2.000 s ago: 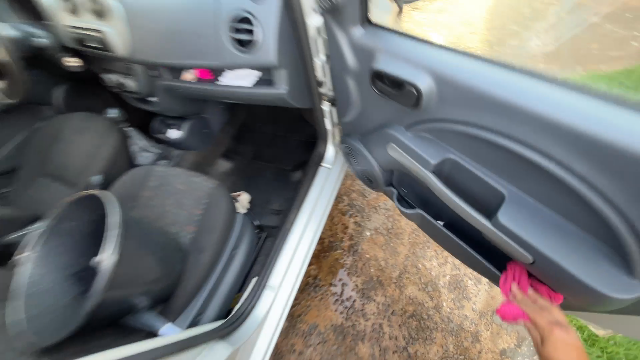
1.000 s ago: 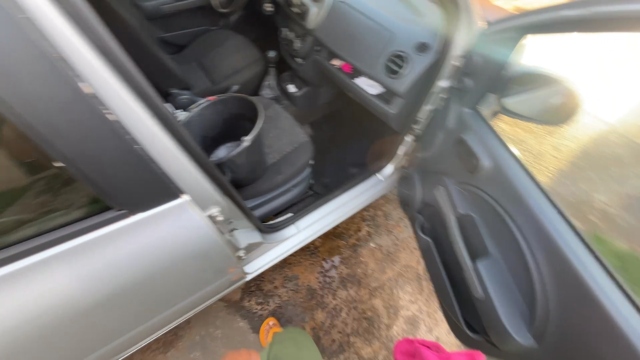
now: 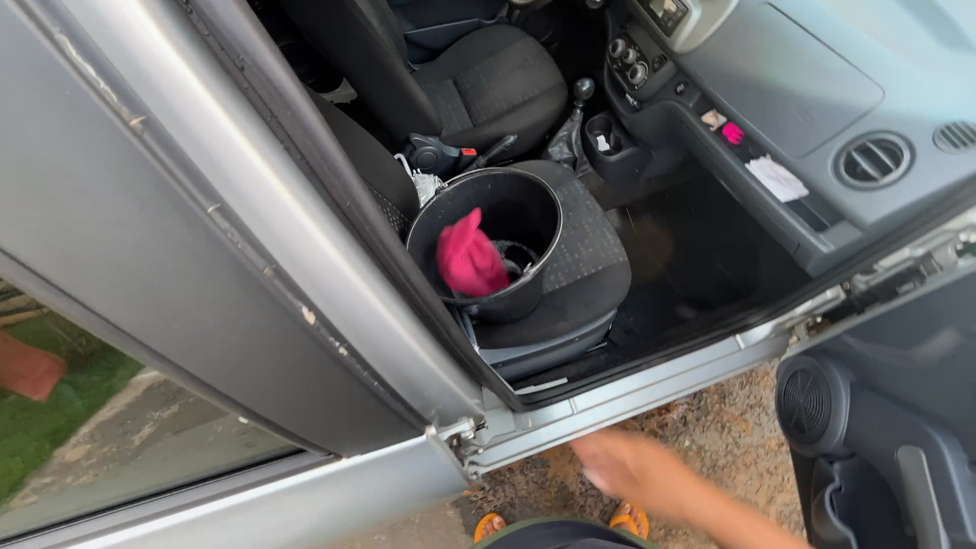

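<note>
A pink cloth (image 3: 471, 258) is inside the mouth of a black bucket (image 3: 534, 290), which stands on the car's front passenger seat (image 3: 591, 244). The cloth looks blurred, and no hand touches it. My right hand (image 3: 610, 463) is below the door sill, blurred, with no cloth seen in it; its finger posture is unclear. My left hand is out of view. Behind the bucket a whitish plastic item (image 3: 424, 183) lies against the seat.
The dashboard shelf (image 3: 820, 221) holds a white paper (image 3: 778, 178) and a small pink item (image 3: 733, 133). A gear lever (image 3: 583, 90) stands between the seats. The front door (image 3: 877, 427) hangs open at right; the door sill (image 3: 656, 396) crosses below the seat.
The pink cloth was in my right hand at the door panel two seconds ago; now it is at the bucket, out of my hand. The view has swung left.
</note>
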